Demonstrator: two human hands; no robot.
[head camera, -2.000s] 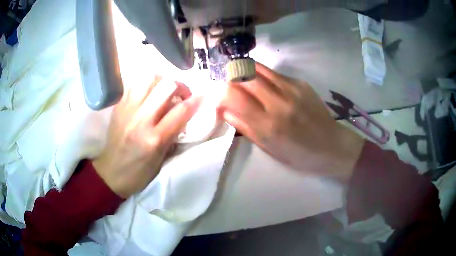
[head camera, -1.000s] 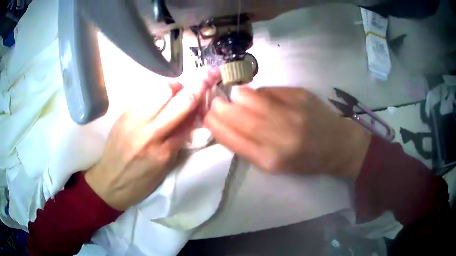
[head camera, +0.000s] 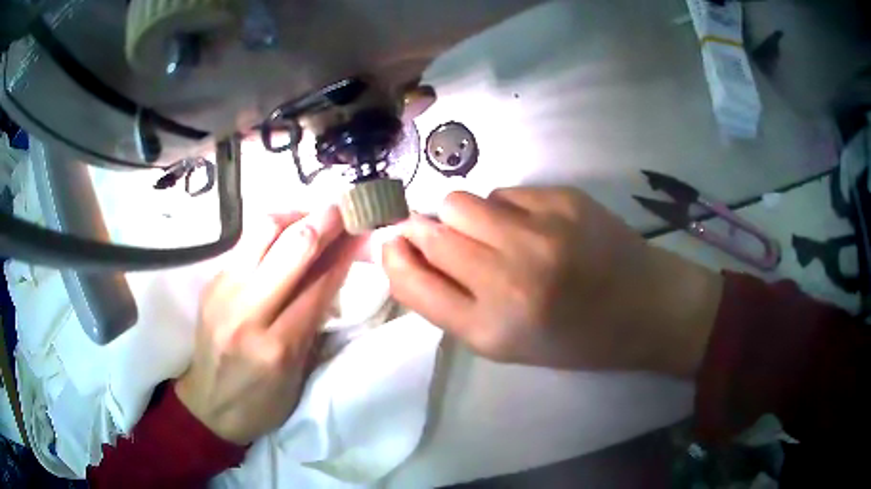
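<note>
White cloth (head camera: 372, 406) lies on the machine table, folded below my fingers, with a larger heap at the left. My left hand (head camera: 263, 320) grips the folded cloth edge with thumb and fingers, left of and below the cream ribbed knob (head camera: 374, 204). My right hand (head camera: 563, 277) has its fingers curled and pinches the cloth just right of the knob. The fingertips of both hands are close together. The sewing machine head (head camera: 286, 57) is above them. The knob and glare hide the exact spot held, and the needle cannot be made out.
Pink-handled thread snips (head camera: 711, 220) lie at the right, blades pointing left. A banded bundle of white labels (head camera: 730, 76) is at the upper right. A round metal disc (head camera: 451, 149) sits right of the machine parts. A blue-grey bar (head camera: 91, 258) stands at the left. A black flat tool-like shape (head camera: 829, 256) is far right.
The view has shifted, showing the machine head from closer and the disc in full. Both hands appear lower in the picture, still at the cloth. The right fingers have curled in from their earlier spread.
</note>
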